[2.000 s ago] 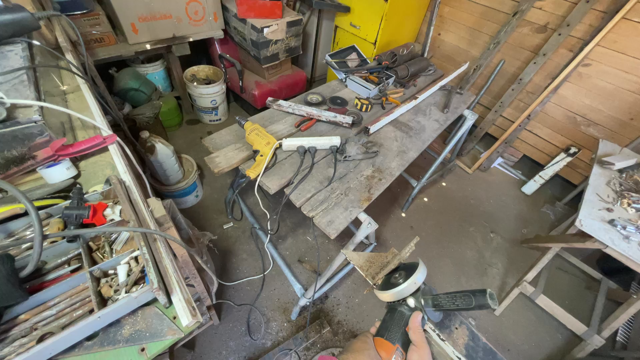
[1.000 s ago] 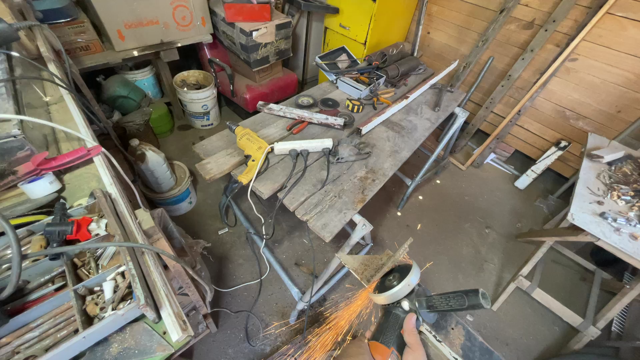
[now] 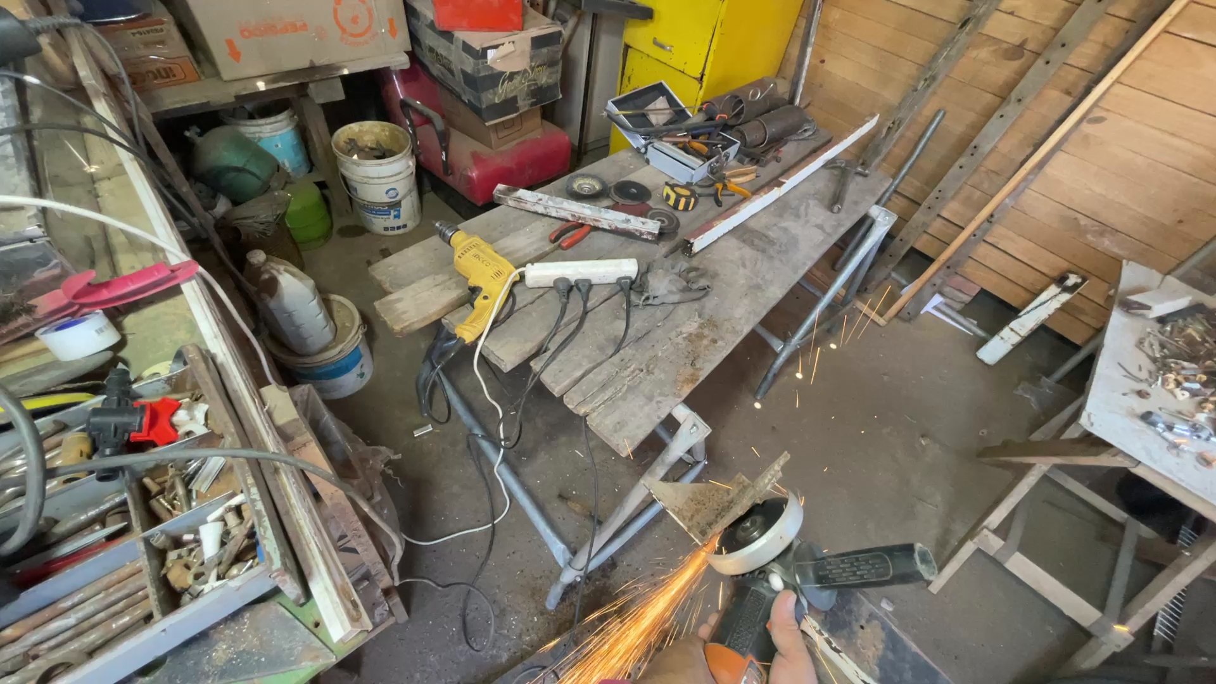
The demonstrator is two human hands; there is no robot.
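Note:
An angle grinder [image 3: 746,608] with a black and orange body is at the bottom centre, its pale disc guard facing up. My right hand [image 3: 790,641] grips the body from the right, thumb upward. My left hand [image 3: 676,657] is against the body's left side, mostly cut off by the frame edge. The black side handle [image 3: 864,567] sticks out to the right, with no hand on it. The disc is at a rusty angled metal piece [image 3: 703,503], and orange sparks [image 3: 641,617] stream down to the left. What supports the metal is partly hidden.
A plank table [image 3: 655,351] on metal trestles carries a yellow drill [image 3: 480,275], a white power strip [image 3: 581,274] and a tape measure [image 3: 678,197]. Cords hang near its legs. Left is a compartmented tool tray [image 3: 180,617]; right, a hardware table [image 3: 1107,380]. Buckets [image 3: 380,185] stand behind.
Two seconds ago no sparks showed; one second ago they were streaming from the grinder, and now the stream is bright. Both hands remain at the grinder.

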